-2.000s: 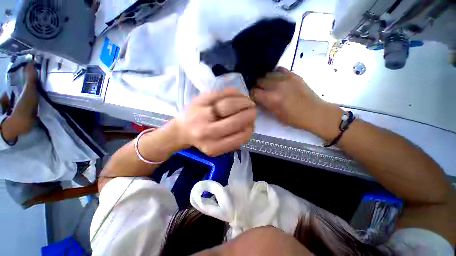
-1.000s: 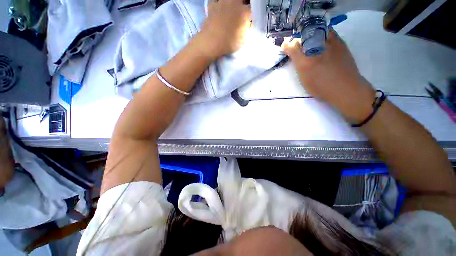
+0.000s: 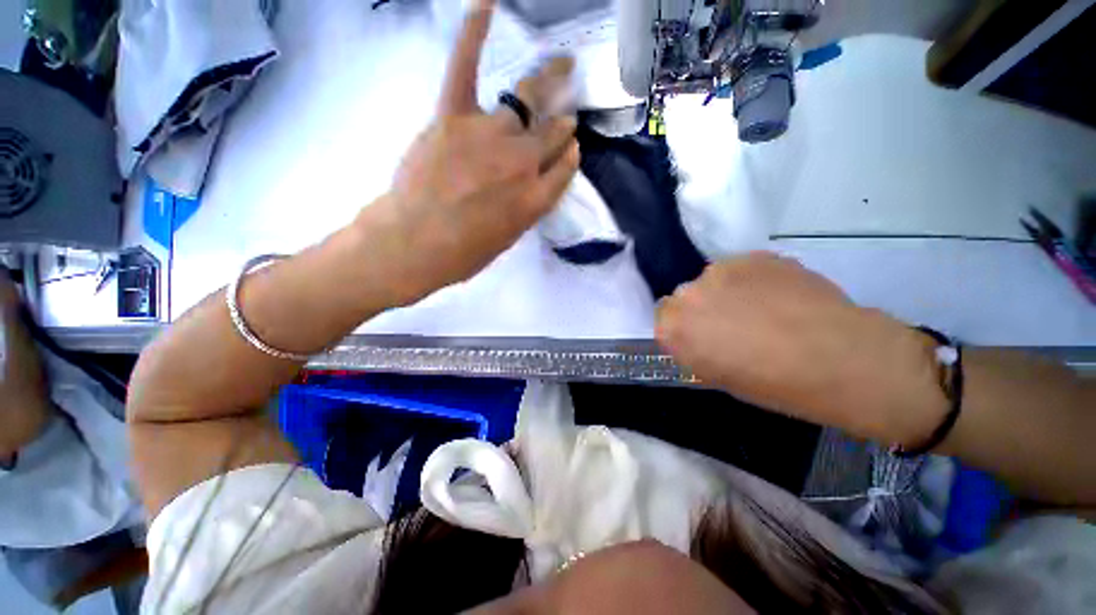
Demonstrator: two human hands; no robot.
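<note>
A navy fabric piece (image 3: 649, 204) runs from under the sewing machine's needle area down to my right hand. Pale grey-white fabric (image 3: 601, 282) lies around it on the bed, partly washed out by glare. My right hand (image 3: 763, 336) is closed on the lower end of the navy piece near the table's front edge. My left hand (image 3: 487, 168) is over the cloth left of the needle, slightly blurred, index finger stretched up and the others bent; whether it touches cloth is unclear. The machine's grey cylindrical attachment (image 3: 763, 96) is right of the needle.
Folded grey pieces with dark edges (image 3: 192, 84) lie upper left, above a blue patch (image 3: 166, 214). A grey motor housing (image 3: 54, 162) is at the left edge. Snips (image 3: 1058, 246) lie far right. A blue bin (image 3: 397, 415) is below the table. Another person's arm (image 3: 18, 372) shows far left.
My right hand has moved from the needle area down to the front edge. My left hand has come down and opened its fingers. The navy cloth now shows below the needle.
</note>
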